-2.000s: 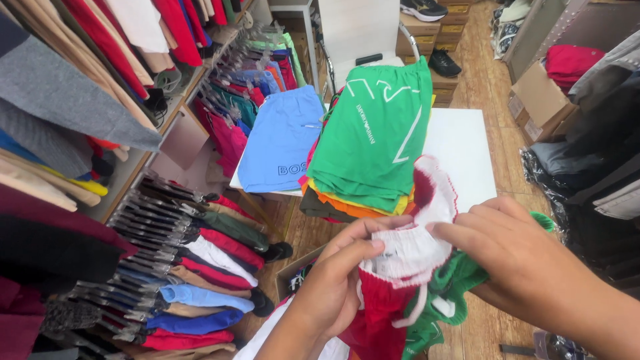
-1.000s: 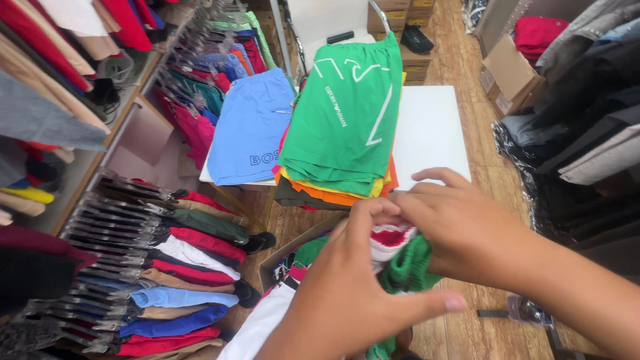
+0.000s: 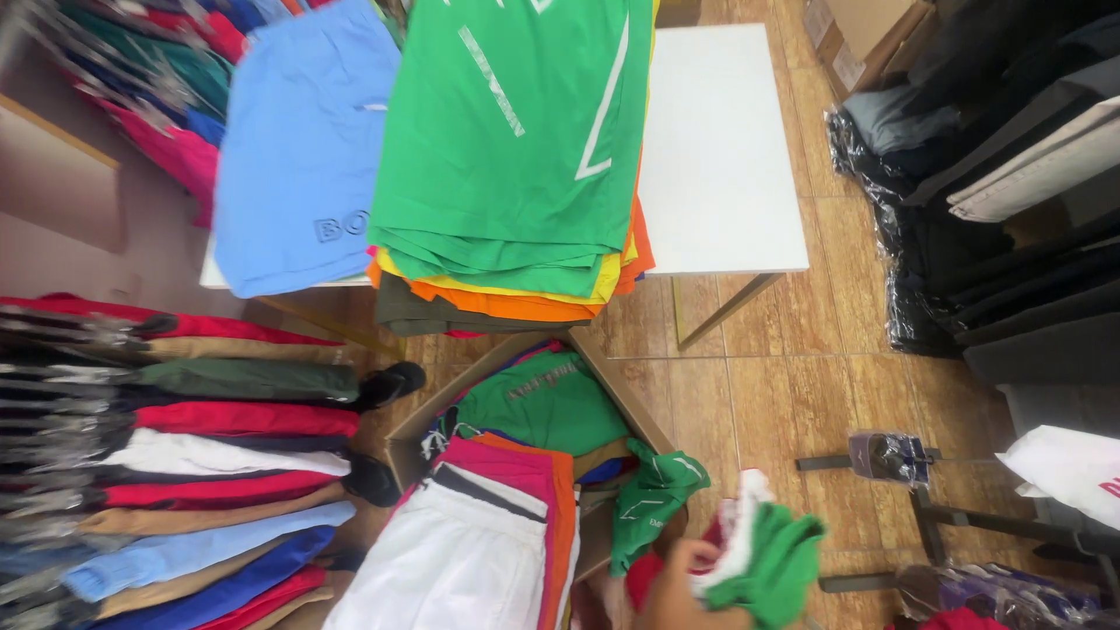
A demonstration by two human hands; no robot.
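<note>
Near the bottom edge, my left hand grips a bunched pair of red shorts with a white waistband, together with green fabric. My right hand is out of sight. Green shorts fabric with a white print hangs by the right corner of a cardboard box; whether it joins the held bundle cannot be told. Green shorts lie inside the box. White shorts lie over pink and orange ones at its front. A pile topped by green shorts rests on the table.
Light blue shorts lie on the white table, left of the pile. Shorts on hangers fill the left side. Dark garments hang at right, above black metal rack legs on the tiled floor.
The red and green bundle and my left hand have moved lower and to the right in view. My right hand has left the view. The view has tilted down towards the box.
</note>
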